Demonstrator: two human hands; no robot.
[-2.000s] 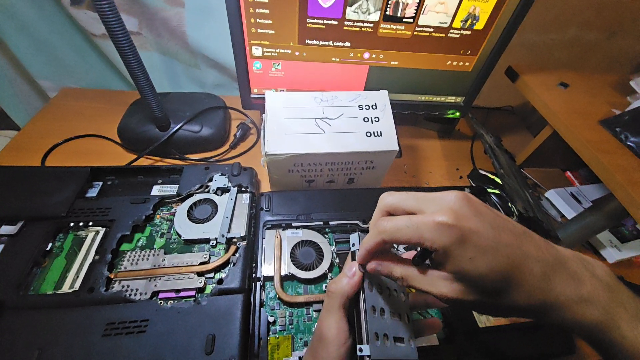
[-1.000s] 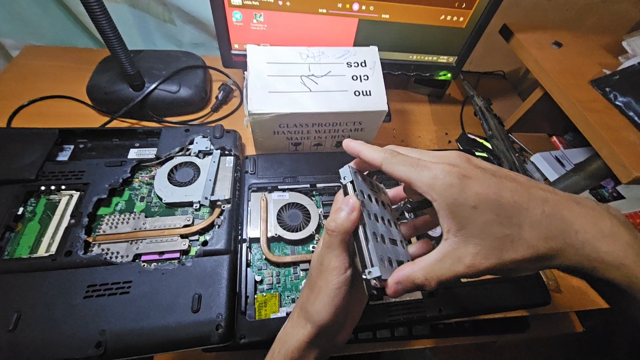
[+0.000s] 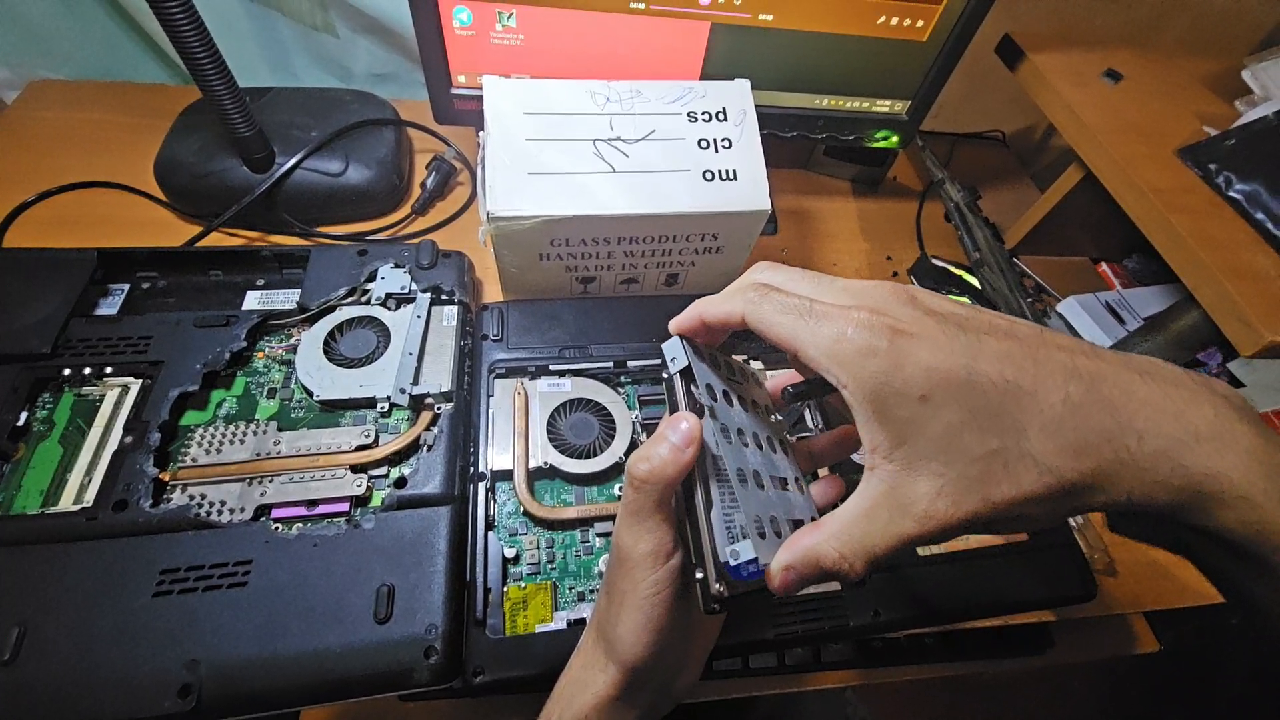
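Note:
A hard drive in a perforated metal caddy (image 3: 745, 460) stands tilted between my hands, over the right part of an opened laptop base (image 3: 580, 350). My left hand (image 3: 655, 530) grips it from the left side, thumb along its edge. My right hand (image 3: 890, 400) spans the perforated face, its index finger at the top corner and thumb at the bottom corner; some fingers show behind the drive. A dark, thin tool or part (image 3: 808, 390) is partly visible among the right fingers. A fan (image 3: 582, 430) and copper heat pipe (image 3: 524, 460) lie in the base left of my hands.
Another laptop base (image 3: 270, 600) with a broken-edged opening lies at the left. Behind stand a white cardboard box (image 3: 625, 150), a monitor (image 3: 800, 60) and a black lamp base (image 3: 285, 160) with a cable and plug (image 3: 437, 180). A wooden shelf (image 3: 1160, 180) juts in at the right.
Since two seconds ago, my right hand has gone from fingers bunched at the drive's top to spread across its face. The drive has turned, showing more of its perforated side.

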